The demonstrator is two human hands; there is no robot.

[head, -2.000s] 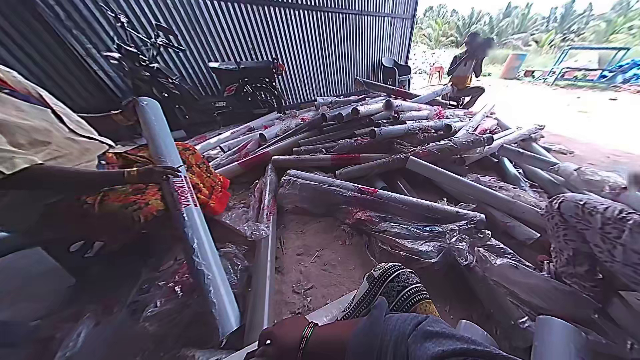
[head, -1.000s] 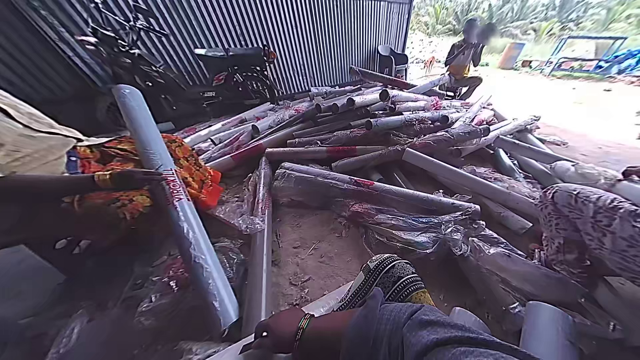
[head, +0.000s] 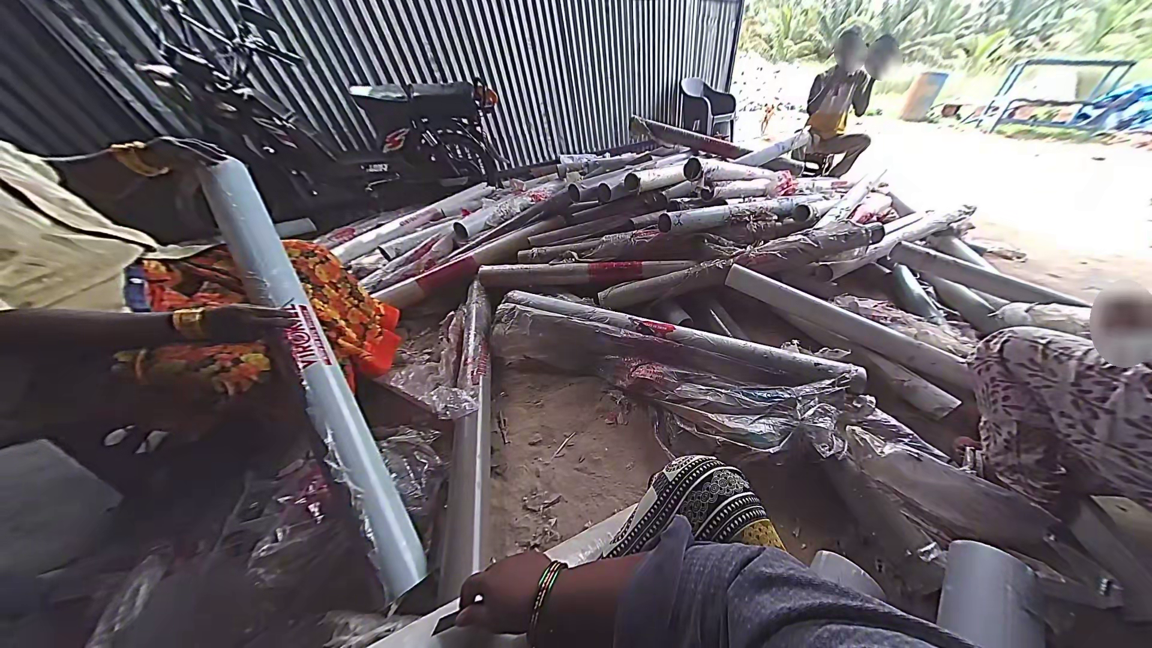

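My right hand, wearing a thin beaded bangle, comes in from the lower right. Its fingers are curled on a pale plastic pipe that slants across the bottom edge. A small dark edge shows by the fingertips, too unclear to name. A patterned black and cream cloth, with a yellow part, covers a knee beyond my wrist. My left hand is out of view. Left of my hand, a co-worker holds a tilted grey plastic pipe with red print, one hand at its middle and the other by its top end.
A large heap of pipes, many in clear plastic wrap, spreads ahead over bare soil. A motorcycle stands by the corrugated metal wall. One person sits at the right, another farther back. Pipe ends lie lower right.
The co-worker's upper hand, away from the top of the tilted pipe one second ago, is now by that end. My right hand stays at the pale pipe.
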